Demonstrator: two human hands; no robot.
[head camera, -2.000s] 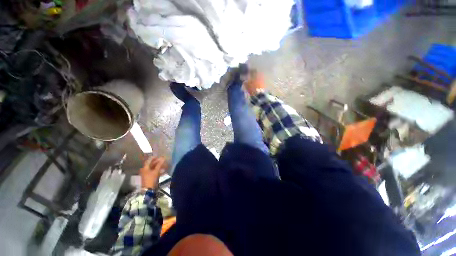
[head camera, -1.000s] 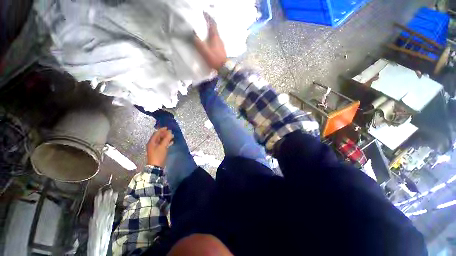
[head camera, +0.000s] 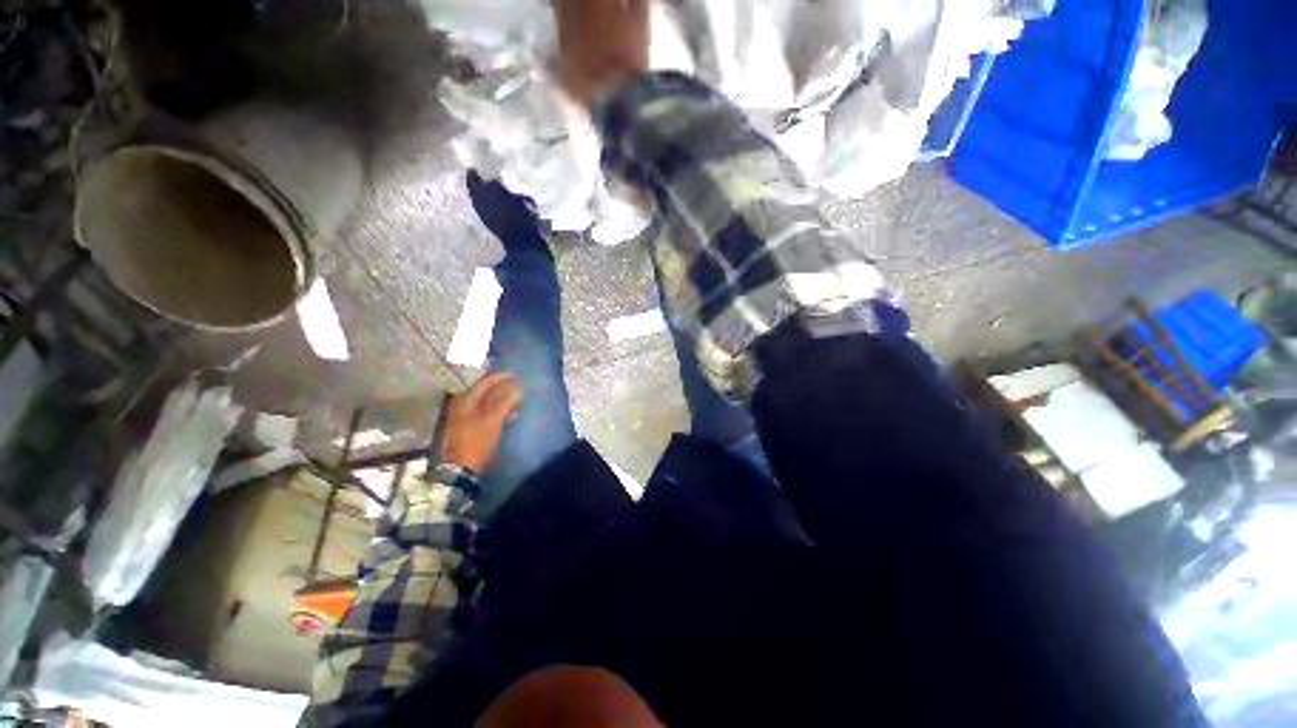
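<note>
A ragged heap of white cut pieces (head camera: 839, 86) lies at the top of the view, in front of my feet, and is cut off by the top edge. My right hand (head camera: 600, 46) reaches to the heap at the top edge; it is blurred and its fingers are not clear, so I cannot tell whether it grips a piece. My left hand (head camera: 481, 421) is low beside my left knee, with its fingers loosely bent and nothing visible in it.
A beige-grey bucket (head camera: 270, 171) lies left of the heap. A blue crate (head camera: 1045, 128) with white pieces inside stands right. White offcuts (head camera: 475, 316) lie on the floor. A blue-topped stool (head camera: 1195, 341) and white-topped side table (head camera: 1088, 427) are right; an orange stool seat (head camera: 327, 600) is lower left.
My right hand, spread on the heap a second ago, has moved farther forward to the top edge. My left hand stays near my knee. The view has shifted, and the blue crate shows larger.
</note>
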